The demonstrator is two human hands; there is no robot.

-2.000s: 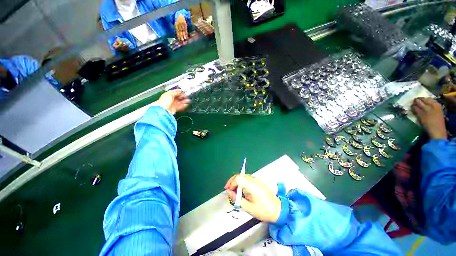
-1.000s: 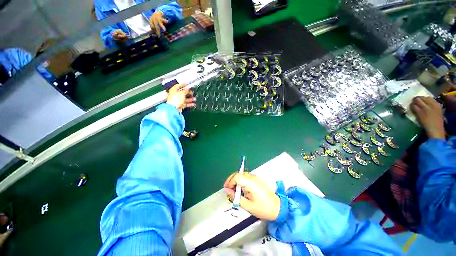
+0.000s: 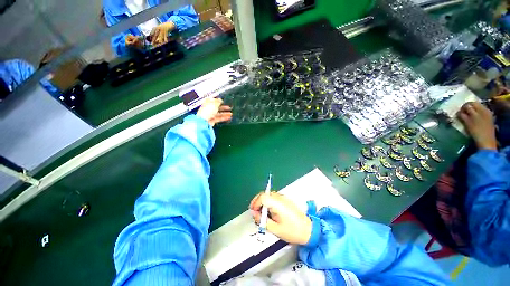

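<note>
My left hand (image 3: 216,111) is stretched forward at the left edge of a clear blister tray (image 3: 268,106), fingers on or beside its edge; contact is hard to tell. The tray holds dark and yellow curved parts in its far and right pockets. My right hand (image 3: 279,217) holds a slim pale tool (image 3: 265,206), upright, over the white work sheet (image 3: 313,192) with its black stripe. Something small and dark lies by the tool's lower tip, too small to name.
A fuller silvery blister tray (image 3: 386,95) adjoins on the right. Loose crescent parts (image 3: 400,159) lie on the green bench before a neighbour's hand (image 3: 478,124). Small units (image 3: 83,210) lie at left. A pale post (image 3: 244,31) and rail stand behind; another person sits beyond.
The clear tray has moved right, towards and partly over the silvery tray's edge, with my left hand following. Small units on the bench have shifted left. My right hand stays nearly still.
</note>
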